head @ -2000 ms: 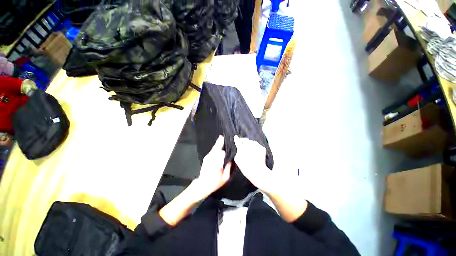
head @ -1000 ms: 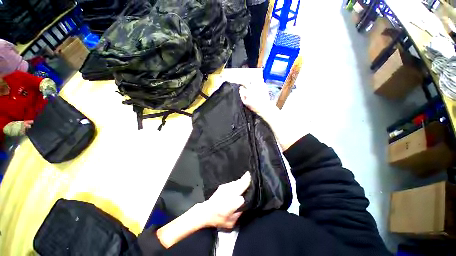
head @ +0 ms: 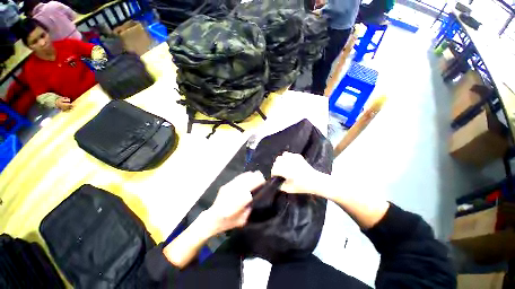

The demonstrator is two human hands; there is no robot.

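Note:
A black bag (head: 293, 220), its dark cloth side outward, lies over my lap and against the white-topped stand, its upper end pointing away from me. My left hand (head: 234, 200) grips the bag's cloth near its middle from the left. My right hand (head: 293, 172) grips a dark edge of it beside my left hand. The two hands nearly touch. The fingertips are partly hidden in the folds, and I cannot tell whether the edge is the zipper opening.
Stacked camouflage backpacks (head: 220, 68) stand on the pale yellow table (head: 186, 163). Black bags lie on the left (head: 127, 135) and nearer me (head: 96, 237). A person in red (head: 62, 70) sits across the table. A blue stool (head: 354, 90) and wooden post (head: 358, 127) are beyond the stand.
My right hand has come from the bag's far end to its middle, beside my left hand. The bag has turned and bunched. Another black bag now lies on the table's left. The view has shifted left.

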